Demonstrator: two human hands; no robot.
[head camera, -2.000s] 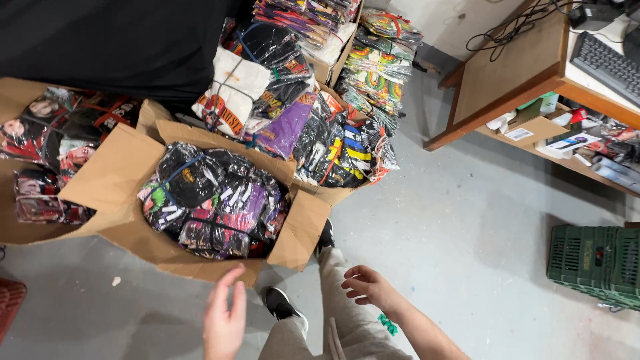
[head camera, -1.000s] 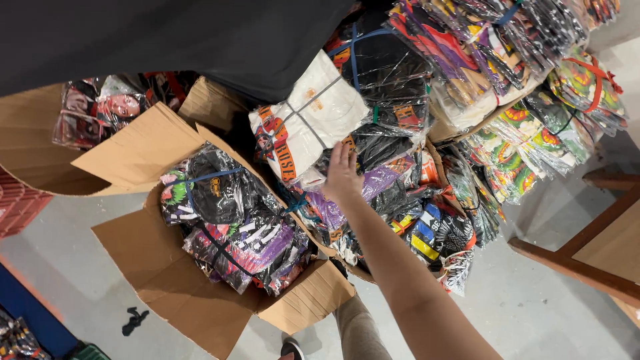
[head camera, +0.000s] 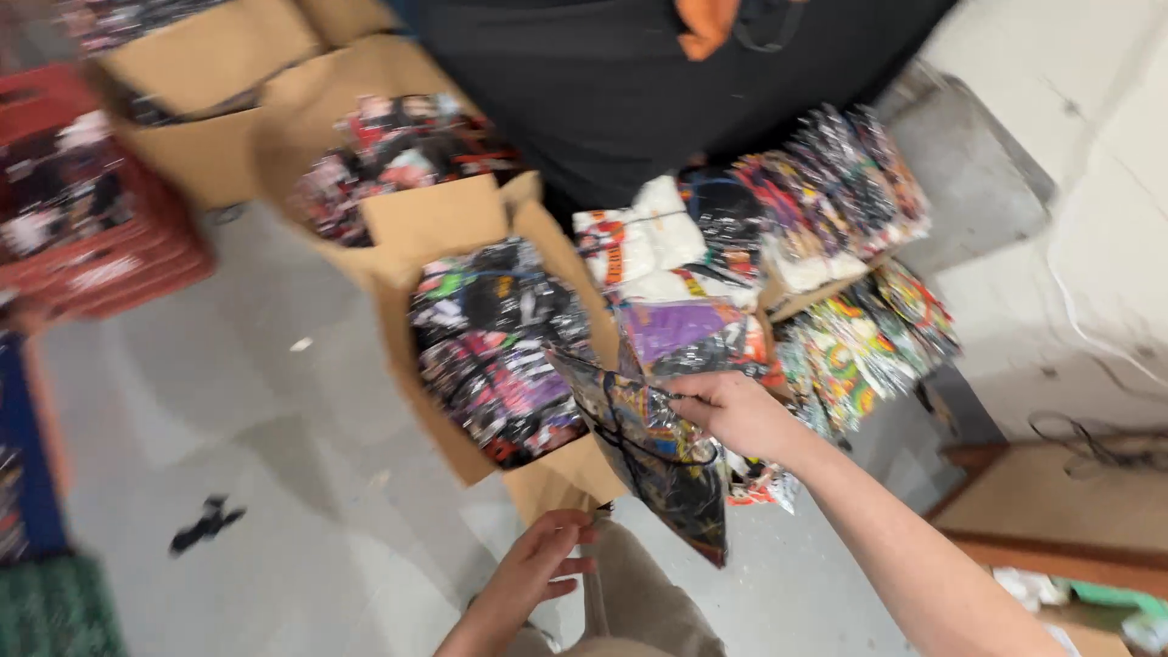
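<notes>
My right hand (head camera: 735, 412) grips the top of a tied bundle of plastic-bagged dark garments (head camera: 652, 452), which hangs tilted above the floor. Dark cord crosses the bundle. Lower down and to its left, my left hand (head camera: 546, 557) is held with fingers apart, touching nothing that I can see. Just beyond, an open cardboard box (head camera: 557, 470) holds bundles of black, pink and purple bagged garments (head camera: 502, 347). Right of that box lie a white bagged bundle (head camera: 639, 242) and a purple one (head camera: 680, 327).
Another open box (head camera: 438, 224) of bagged items stands behind. Red plastic crates (head camera: 155, 237) are stacked at left, a green crate (head camera: 59, 607) below them. A black cloth (head camera: 657, 91) hangs at the back. Yellow-green bundles (head camera: 849, 351) and a wooden desk (head camera: 1058, 511) are on the right.
My right hand, empty over the bundles a second ago, now holds a tied bundle raised above the floor. My left hand has come back into view. The view has shifted.
</notes>
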